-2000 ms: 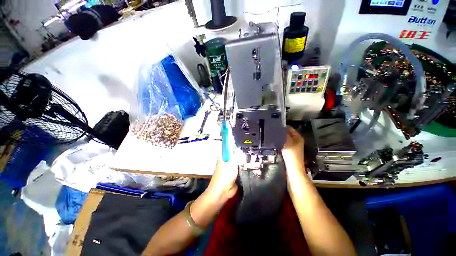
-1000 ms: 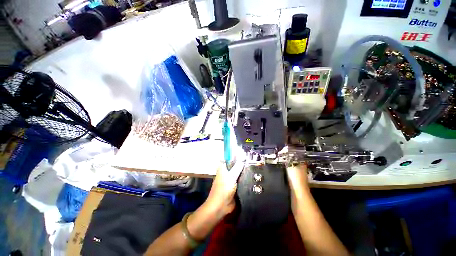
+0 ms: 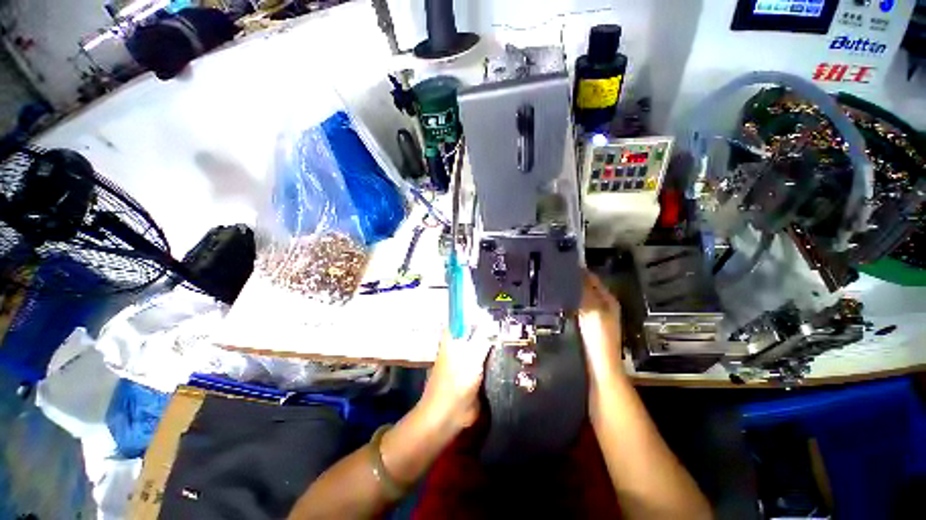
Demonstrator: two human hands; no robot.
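Observation:
The grey button sewing machine head [image 3: 523,163] stands at the centre, with small shiny clamp parts [image 3: 528,327] low on it. A dark garment piece [image 3: 535,421] lies under the clamp and hangs towards my lap. Shiny buttons [image 3: 526,381] sit in a line on it, just in front of the clamp. My left hand [image 3: 457,378] holds the cloth's left edge; its fingertips are washed out by glare. My right hand [image 3: 599,320] is on the cloth's right side, fingers reaching beside the machine head and partly hidden. The feeder arm [image 3: 802,340] is swung out to the right.
A turquoise tool [image 3: 456,295] is left of the head. A bag of buttons [image 3: 317,266] and snips [image 3: 391,284] lie left. The control panel [image 3: 627,168], black bottle [image 3: 599,76] and green-rimmed bowl feeder [image 3: 899,259] are behind and right. A dark stack [image 3: 254,457] lies lower left.
The feeder arm went from its outward position in to the clamp and is now swung back out right. The cloth shifted, and shiny buttons now show on it in front of the clamp.

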